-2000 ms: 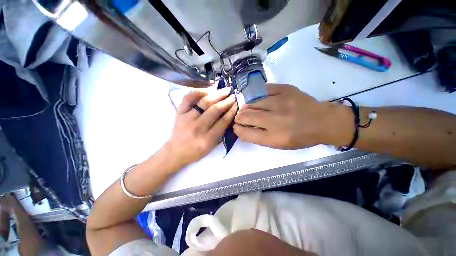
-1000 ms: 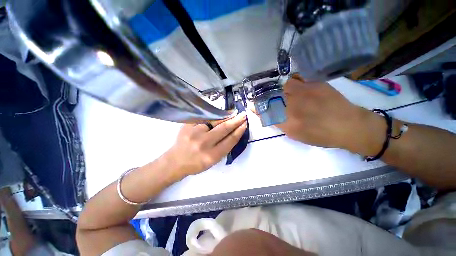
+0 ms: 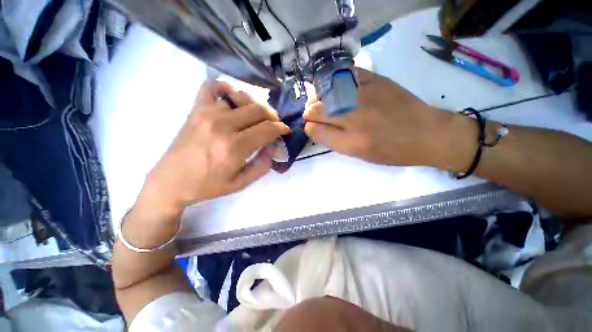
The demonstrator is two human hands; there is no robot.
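Observation:
A small navy cut piece (image 3: 290, 106) lies on the white bed under the needle area of the sewing machine head (image 3: 214, 45). Its lower end is curled and shows a pale edge. My left hand (image 3: 227, 139) pinches the piece's left side with thumb and fingers. My right hand (image 3: 370, 123) has its fingertips on the piece's right side, just below the blue-grey attachment (image 3: 339, 92). The presser foot (image 3: 298, 87) is small and stands over the top of the piece; the needle tip cannot be made out.
Thread snips (image 3: 477, 63) with pink and blue handles lie right of the machine. Dark garment pieces (image 3: 49, 149) hang in a heap at the left. A ruler strip (image 3: 350, 217) runs along the front edge. Dark cloth (image 3: 548, 61) lies at the far right.
The view has shifted back from the machine head. The navy piece now spreads wider under the foot, its end curled. My right hand has moved from beside the attachment onto the piece.

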